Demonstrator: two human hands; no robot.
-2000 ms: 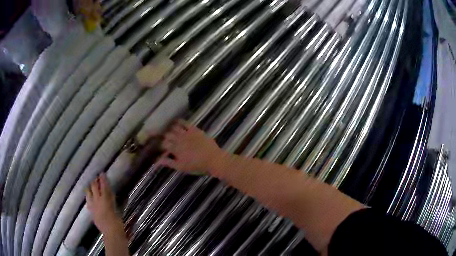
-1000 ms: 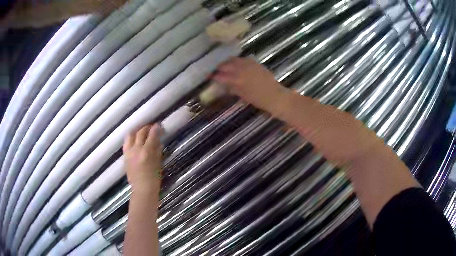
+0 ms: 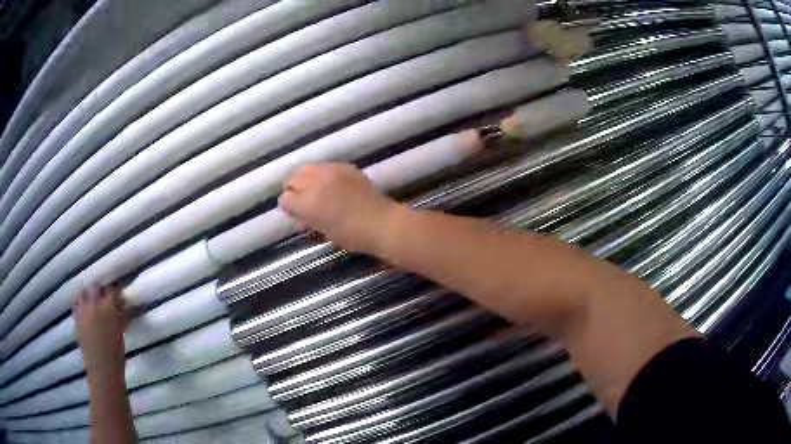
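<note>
Long parallel ridges wrapped in pale cloth fill the left and upper part of the head view. Bare polished metal tubes lie beside them, to the lower right. My right hand is closed over the outermost pale-covered tube, its fingers curled round the far side. My left hand lies on the same row farther left, near a whiter section; its fingertips are blurred and its grip cannot be told. A pale sleeve piece sits on this row beyond a small dark gap.
A beige pad or scrap lies at the upper ends of the ridges. White covered tube ends line the lower left. Pale pieces cross the tubes at the upper right. My right forearm reaches over the bare tubes.
The view has shifted and turned, so the tubes lie flatter. My right hand has moved down-left along the row from the beige pieces. My left hand is farther along toward the whiter section.
</note>
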